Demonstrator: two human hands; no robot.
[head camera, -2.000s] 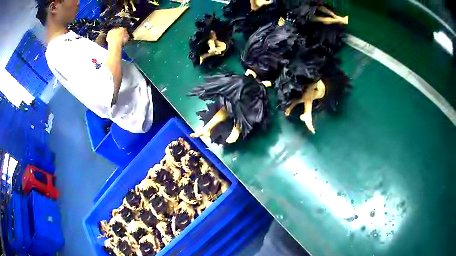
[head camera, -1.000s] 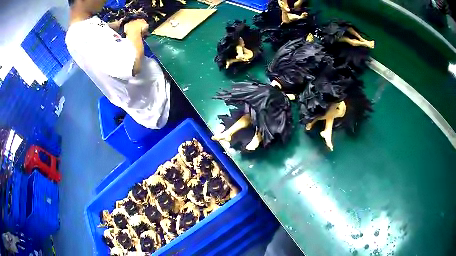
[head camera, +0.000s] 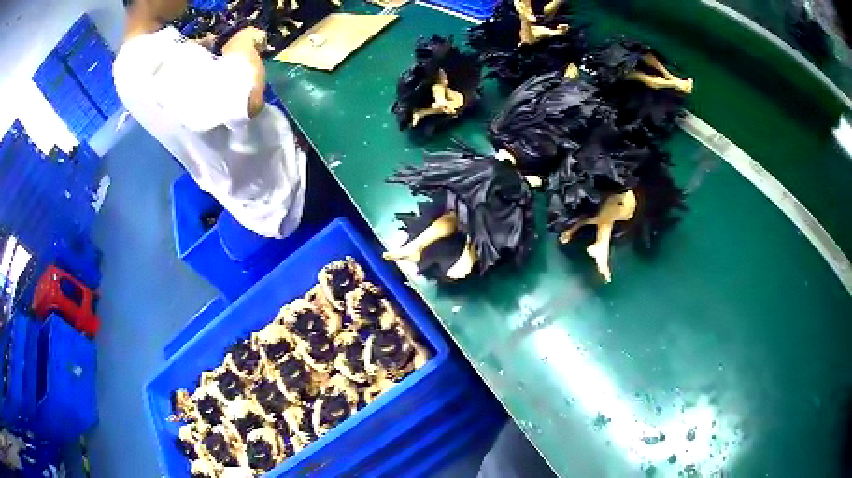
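Note:
Several figures with black ragged cloaks lie in a cluster on the green bench (head camera: 523, 355). The nearest cloaked figure (head camera: 486, 205) has pale legs that reach the bench edge. Another figure (head camera: 612, 210) lies to its right with bent pale legs. A smaller one (head camera: 439, 91) lies apart at the upper left of the cluster. A blue crate (head camera: 397, 411) beside the bench holds rows of small tan figure parts with dark tops (head camera: 290, 373). Neither of my hands is in the picture.
A person in a white shirt (head camera: 201, 112) stands at the upper left, hands on dark parts. A cardboard sheet (head camera: 336, 39) lies near them. A blue bin (head camera: 210, 233), more blue crates (head camera: 65, 373) and a red crate (head camera: 67, 299) stand left. A white strip (head camera: 757, 177) curves along the right.
The view has swung, first shifting the scene right and down, then slightly back left. The cloaked figures and the crate keep their places relative to the bench.

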